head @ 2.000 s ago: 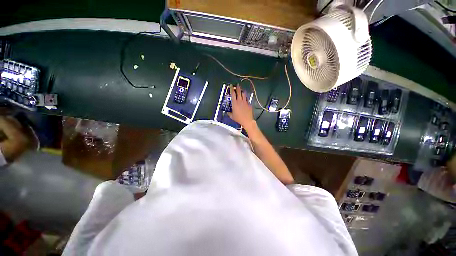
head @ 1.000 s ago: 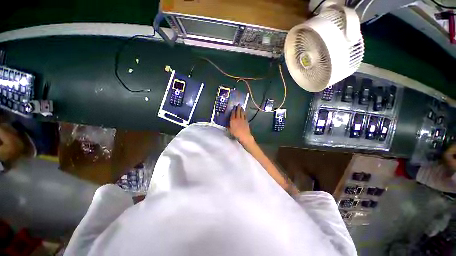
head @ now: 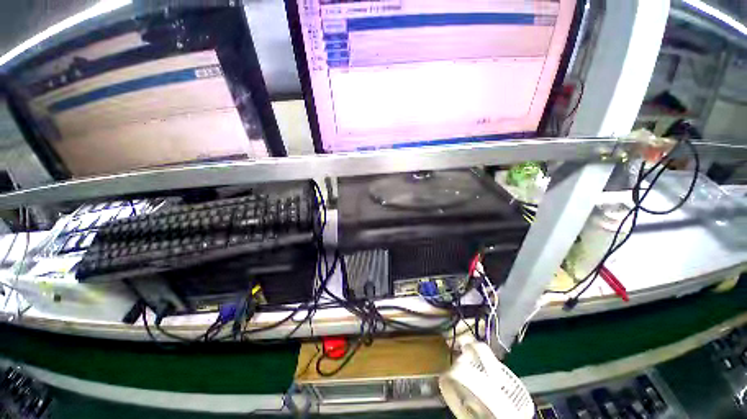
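No hand is in the picture. Ahead of me the test monitor (head: 434, 82) shows a pinkish white page with blue bars. The second, dimmer monitor (head: 156, 106) stands at the left with a beige page and a blue bar. A black keyboard (head: 205, 229) lies tilted below it, on a black computer case (head: 254, 282). Another black computer case (head: 426, 217) sits under the test monitor. The phones on the fixture plates are out of view.
Black cables (head: 368, 315) tangle along the shelf edge. A wooden board (head: 401, 358) bears a red round button (head: 334, 347), above the long instrument (head: 368, 391). The white fan (head: 483, 389) is cut off below. A grey post (head: 565, 221) stands right. Phones in a tray (head: 614, 401) show at the lower right.
The view has tilted up from the bench to the monitors and shelf. My left or right hand that lay by the middle phone, both fixture plates and the cable loop have left the picture.
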